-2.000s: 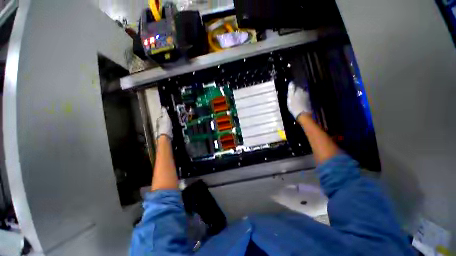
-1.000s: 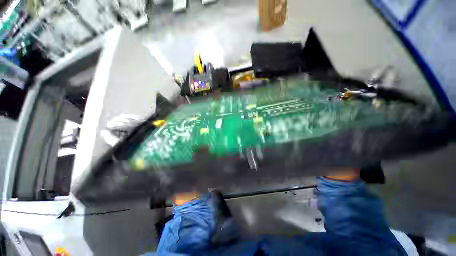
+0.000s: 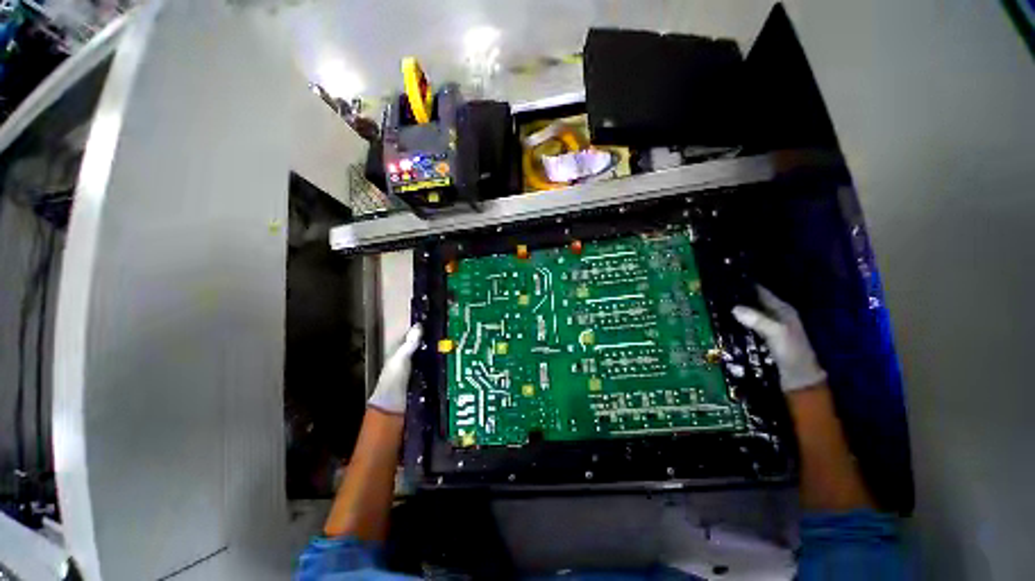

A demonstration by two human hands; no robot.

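A large green circuit board (image 3: pixel 556 352) lies with its solder side up, showing silver pads and small yellow squares. A thick black carrier frame (image 3: pixel 613 463) studded with small fasteners surrounds it. Small orange tabs sit at the board's far edge. My left hand (image 3: pixel 397 369), in a white glove, holds the carrier's left edge. My right hand (image 3: pixel 783 337), in a white glove, is at the carrier's right edge, thumb over its top face. The fingers under the edges are hidden.
A metal rail (image 3: pixel 545 204) crosses behind the carrier. Behind it stand a dark device (image 3: pixel 420 153) with lit indicators and a yellow part, a tray with a yellow roll (image 3: pixel 554 145), and a black box (image 3: pixel 662 91). Grey machine panels (image 3: pixel 193 284) flank the bay.
The carrier was component side up in the bay, then lifted and tilted, blurred. Now it lies level with the solder side up, a hand at each side.
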